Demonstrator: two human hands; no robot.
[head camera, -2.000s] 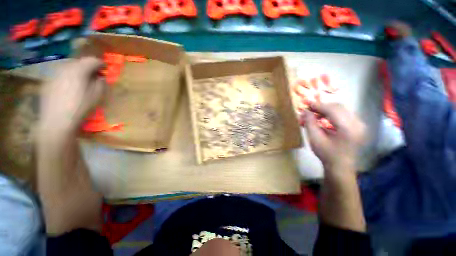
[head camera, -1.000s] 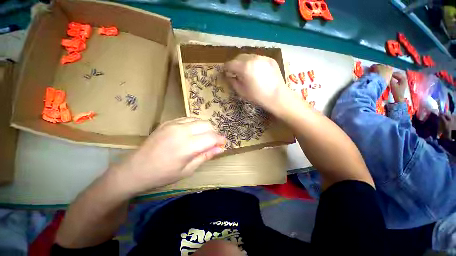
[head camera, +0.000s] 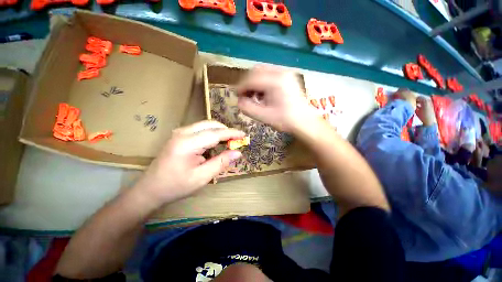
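My left hand (head camera: 190, 157) holds a small orange trigger button (head camera: 238, 143) between thumb and fingers, over the near left part of the spring box (head camera: 247, 179). My right hand (head camera: 269, 99) is blurred above the same box; its fingers are bent, and whether they hold anything cannot be told. Many grey metal springs (head camera: 267, 148) lie in the spring box. The larger cardboard box (head camera: 99, 154) at left holds orange pieces (head camera: 67, 122) along its left side and a few loose springs (head camera: 149, 121).
More orange pieces (head camera: 323, 102) lie on the white bench right of the spring box. Orange controller shells (head camera: 325, 31) stand on the green belt behind. A person in a blue denim sleeve (head camera: 407, 171) sits at right. Another box (head camera: 12, 137) is at the left edge.
Two seconds ago my left hand was at the left box and my right hand at the orange pieces on the bench. Since one second ago both hands stay over the spring box; the orange piece shows more.
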